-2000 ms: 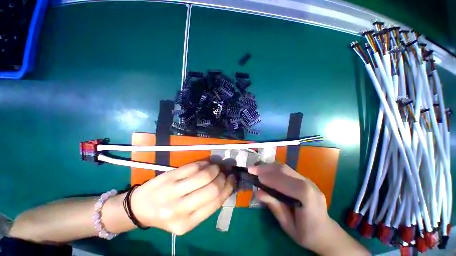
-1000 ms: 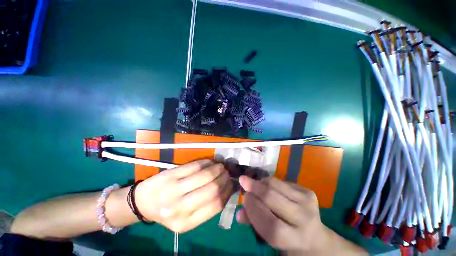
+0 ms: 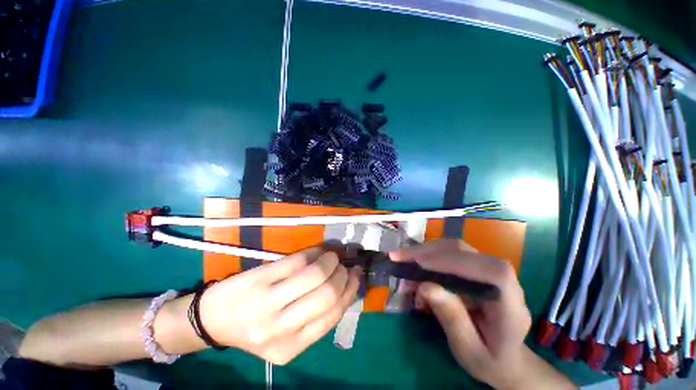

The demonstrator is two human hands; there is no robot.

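My left hand [image 3: 278,305] is closed around the near white leg of the cable harness [image 3: 217,247], close to the holding fixture [image 3: 377,268] on the orange board [image 3: 492,244]. Its fingertips hide the wire ends. My right hand [image 3: 473,305] grips a dark pen-like tool [image 3: 450,280], its tip at the fixture. The red-and-black connector [image 3: 143,222] lies left of the board. The far white leg [image 3: 328,221] runs across the board, its thin coloured wire ends [image 3: 482,207] loose at the right. Whether a housing sits in the fixture cannot be told.
A pile of black housings [image 3: 332,152] lies behind the board, one loose housing [image 3: 376,81] beyond it. A large bundle of white harnesses [image 3: 610,206] lies at right. A blue tray [image 3: 50,72] stands at far left. Black tape [image 3: 456,190] crosses the board.
One second ago my right fingers were at the fixture with the tool mostly hidden under the hand. Now the hand has shifted right and the tool points left at the fixture. My left hand stays almost in place.
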